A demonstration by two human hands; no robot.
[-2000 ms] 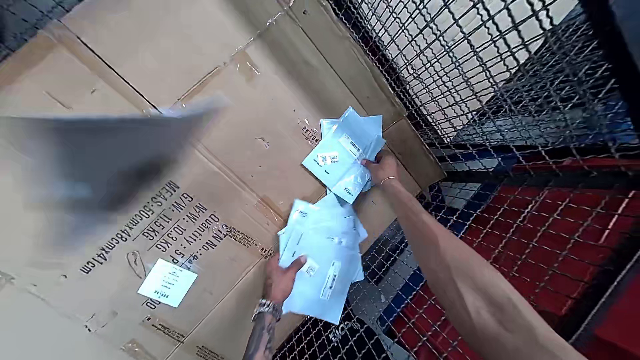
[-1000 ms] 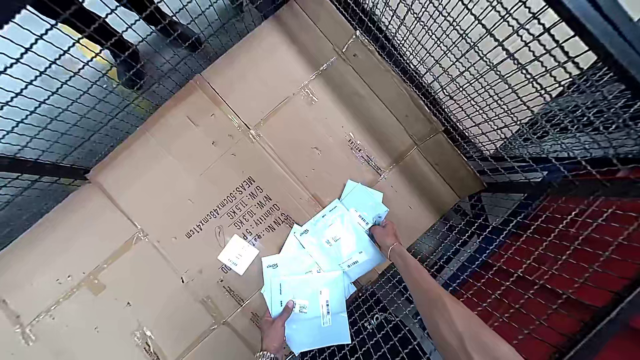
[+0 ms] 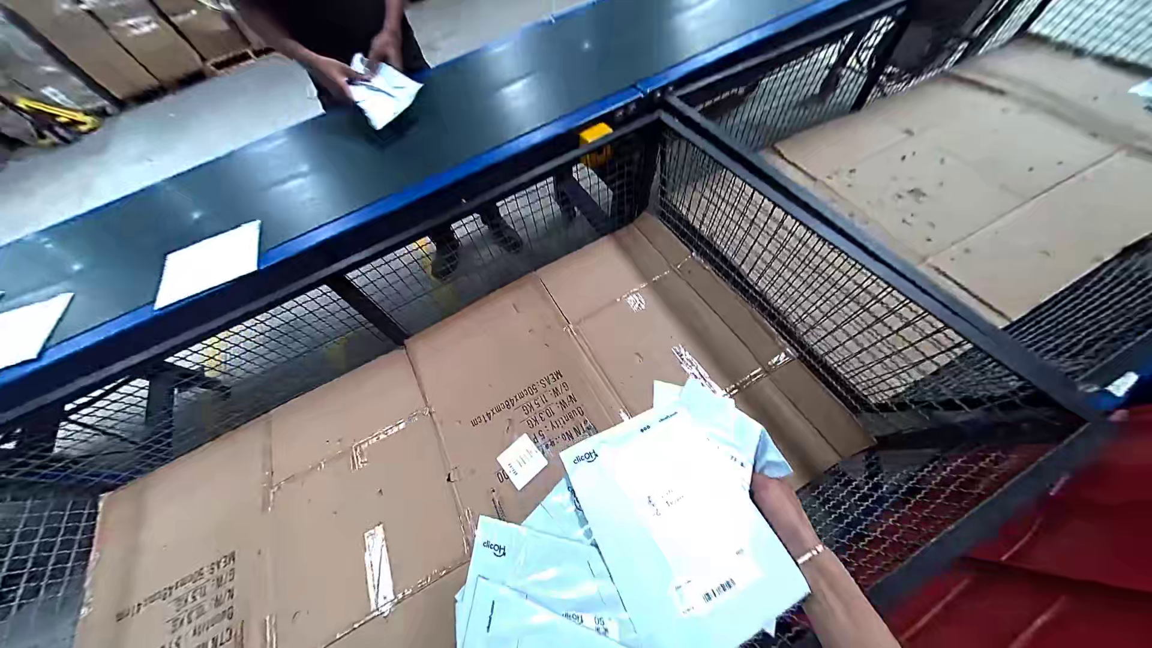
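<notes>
At the lower right, my right hand (image 3: 781, 508) grips the right edge of a fanned bunch of pale plastic mailing envelopes (image 3: 666, 513). The top one bears a label with writing and a barcode. More mailing envelopes (image 3: 540, 576) overlap at the bottom centre, below and left of that bunch. My left hand is out of sight. The envelopes are over a flattened cardboard sheet (image 3: 351, 486) that lines a wire mesh cage. A small white label (image 3: 522, 462) lies on the cardboard, left of the envelopes.
Beyond the cage's mesh wall (image 3: 504, 216) runs a conveyor belt (image 3: 297, 171) with blue edges, carrying white envelopes (image 3: 209, 264). Across it, a person (image 3: 360, 36) holds a white packet (image 3: 385, 93). Another cardboard-lined cage (image 3: 963, 171) adjoins at right. Red material (image 3: 1062, 540) lies at lower right.
The view has lifted, bringing the conveyor and the person into sight. My left hand, seen on the envelopes before, has left the picture. The envelopes in my right hand are now nearer the camera.
</notes>
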